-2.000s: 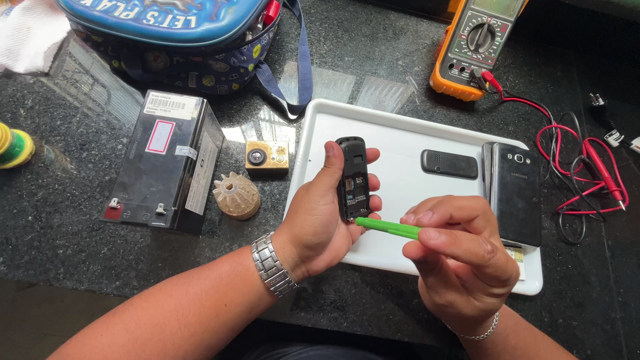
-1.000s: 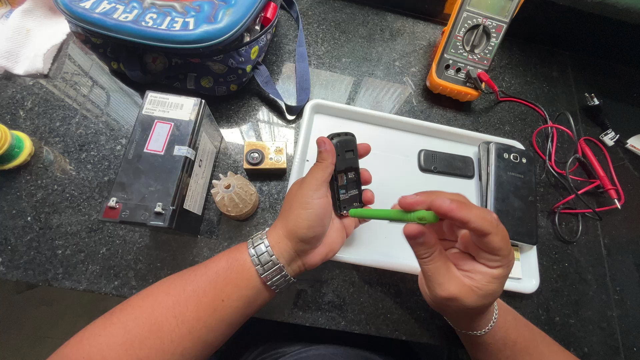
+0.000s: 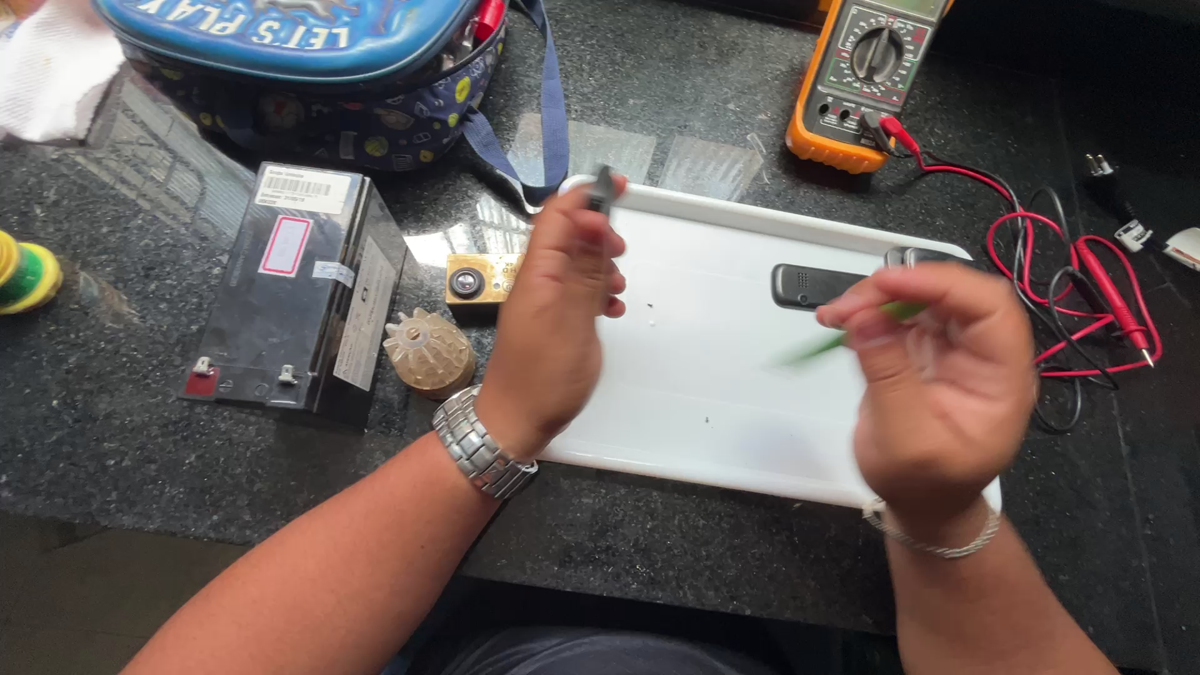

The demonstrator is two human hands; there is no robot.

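My left hand point(image 3: 558, 309) is turned edge-on above the left part of a white tray point(image 3: 750, 211), its fingers closed on a black mobile phone point(image 3: 602, 190). Only the phone's narrow edge shows; the rest is hidden by the fingers. Over the tray's right part, my right hand point(image 3: 937, 375) pinches a thin green tool point(image 3: 825, 349), blurred, its tip pointing left and away from the phone. Behind the right fingers lies a black phone back cover point(image 3: 816, 286) on the tray. A few tiny specks lie on the tray between the hands.
Left of the tray stand a black battery point(image 3: 281, 309), a ribbed translucent round part point(image 3: 429, 356) and a small gold-coloured box point(image 3: 473, 281) with a lens. A blue bag point(image 3: 309, 103) is behind them. An orange multimeter point(image 3: 867, 75) with red and black leads point(image 3: 1106, 291) lies at the right.
The green tool's tip has left the phone, and my right hand has moved away from it. My left hand has turned the phone edge-on; its open inside no longer shows.
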